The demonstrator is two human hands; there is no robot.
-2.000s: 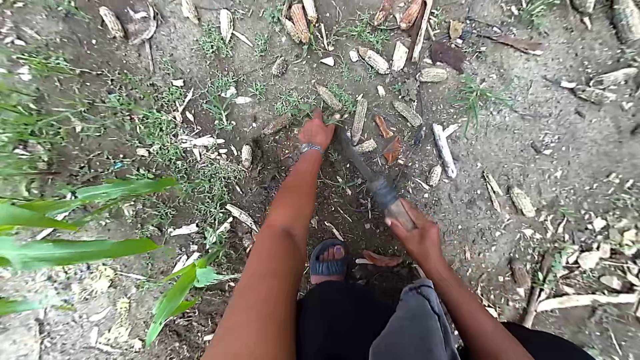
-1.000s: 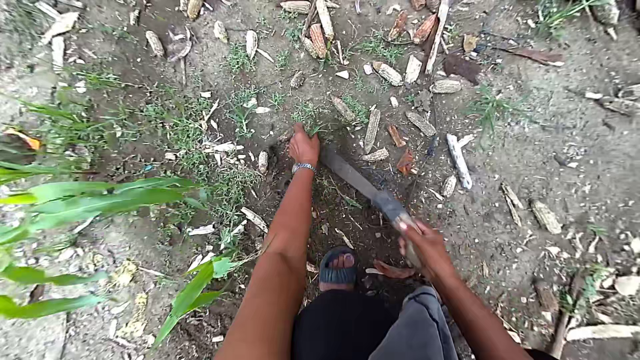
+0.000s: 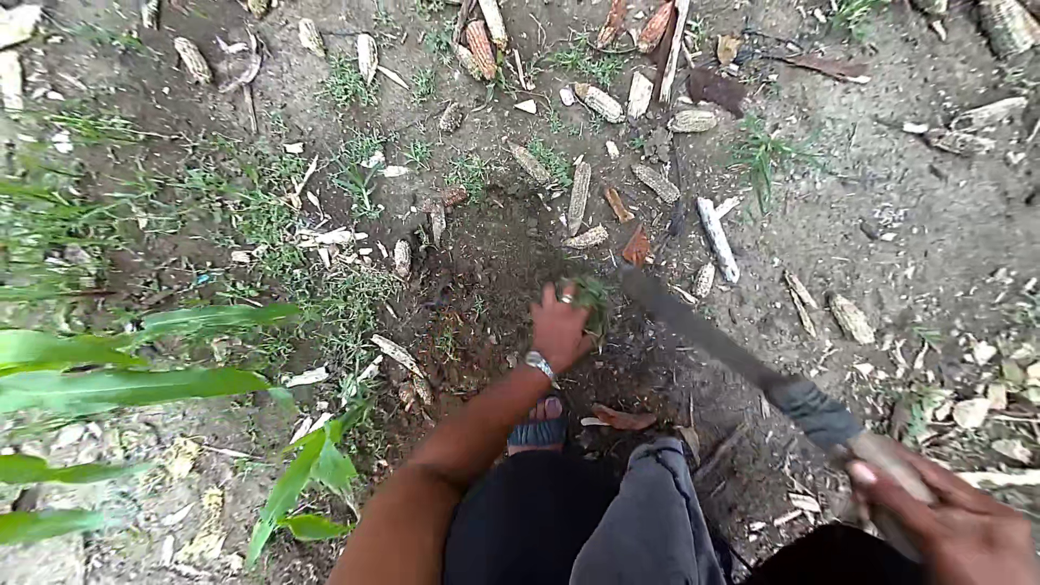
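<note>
My left hand [image 3: 561, 327], with a ring and a wristwatch or bracelet, holds a clump of green weeds [image 3: 591, 305] low over dark soil, just beyond my sandaled foot [image 3: 538, 426]. At the lower right my right hand [image 3: 942, 508] grips the wooden handle [image 3: 890, 465] of a long-bladed tool like a machete, wrapped in grey material where handle and blade meet. Its dark blade [image 3: 699, 325] points up and left, with its tip to the right of the weeds and apart from my left hand. Blur softens the blade's outline.
Dry corn cobs [image 3: 579, 197] lie scattered over the soil, with a pale stick [image 3: 717, 240] to the right. Low weeds [image 3: 325, 292] grow at the left, beside long green leaves [image 3: 122, 390]. Brown dry leaves [image 3: 624, 418] lie near my foot.
My left hand has come back toward my foot and to the right, now with weeds in it. The blade has moved away from that hand, and my right hand has moved right and down.
</note>
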